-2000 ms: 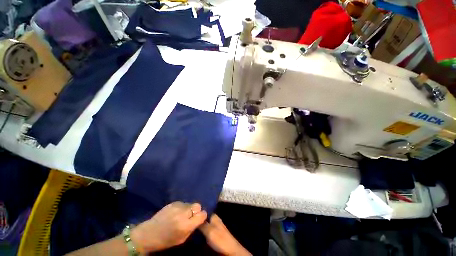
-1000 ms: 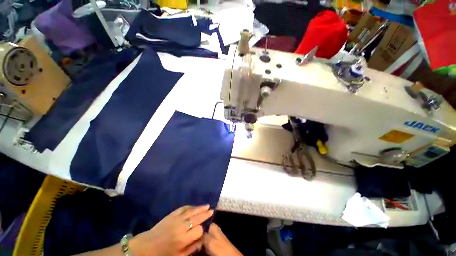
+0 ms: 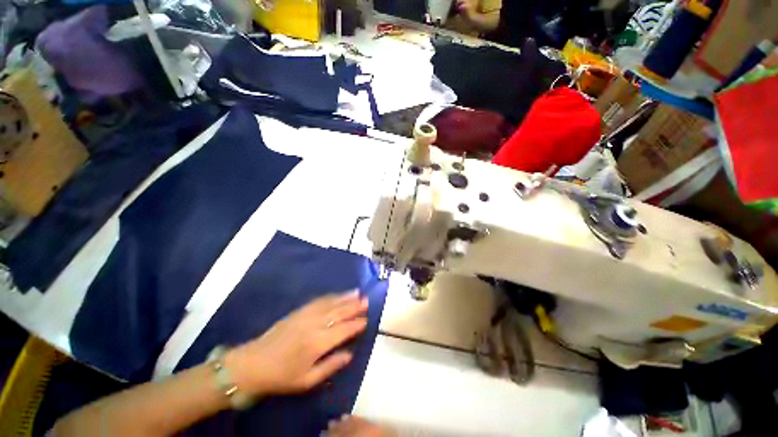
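A navy panel point(image 3: 264, 286) lies on the white table with its upper right corner under the presser foot point(image 3: 381, 271), beside a small bluish light. My left hand point(image 3: 299, 346), with a ring and a bracelet, lies flat on the panel, fingers apart and pointing towards the needle. My right hand point(image 3: 354, 426) is at the bottom edge by the panel's right side, mostly cut off, so its hold cannot be told. The cream-white sewing machine point(image 3: 546, 239) stands to the right.
More navy panels point(image 3: 171, 230) lie to the left. Dark-handled scissors point(image 3: 505, 346) lie under the machine arm. A red cloth point(image 3: 554, 128) and a cardboard carton point(image 3: 665, 145) are behind the machine. A yellow crate point(image 3: 27, 384) is at lower left. A person's arm point(image 3: 479, 15) shows at the top.
My left hand has moved up the panel towards the needle, away from my right hand, and lies flatter. The view has tilted up, so the machine and table sit lower.
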